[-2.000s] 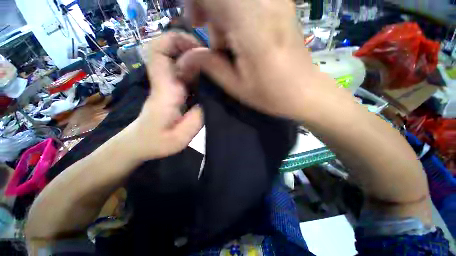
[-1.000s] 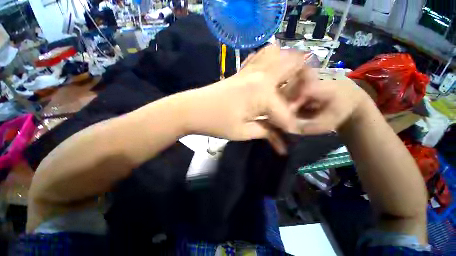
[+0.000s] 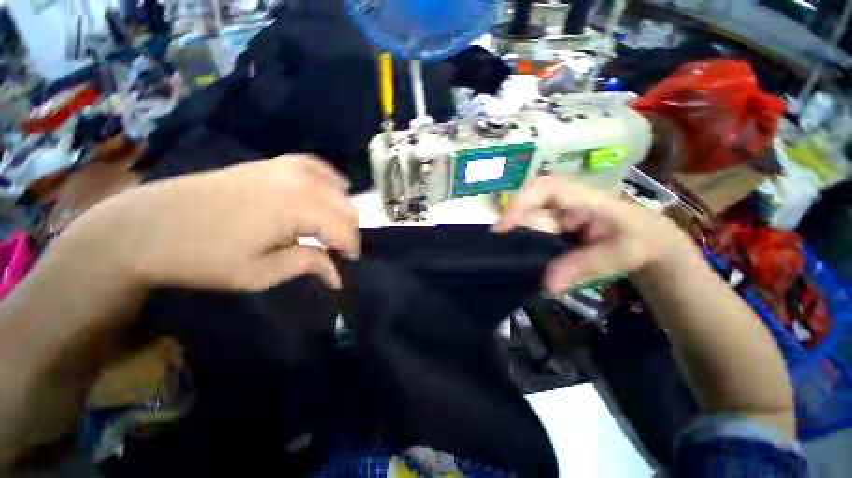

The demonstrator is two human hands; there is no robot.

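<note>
A black fabric panel [image 3: 430, 280] is stretched between my two hands in front of the sewing machine and hangs down over my lap. My left hand [image 3: 271, 224] grips its upper left edge between thumb and fingers. My right hand [image 3: 584, 233] pinches its upper right corner. The cream sewing machine [image 3: 560, 131], with a green panel and white screen, stands just behind the cloth. The cloth hides the needle area. The picture is blurred.
A large black garment pile [image 3: 308, 84] lies behind left. A blue fan [image 3: 425, 23] is above the machine. A red plastic bag [image 3: 715, 107] is behind right, a blue crate [image 3: 822, 383] at right. A pink basket [image 3: 13, 261] is at the left edge.
My hands were close together and overlapping; now they are apart, with the cloth's top edge spread between them. The machine head, hidden before, now shows.
</note>
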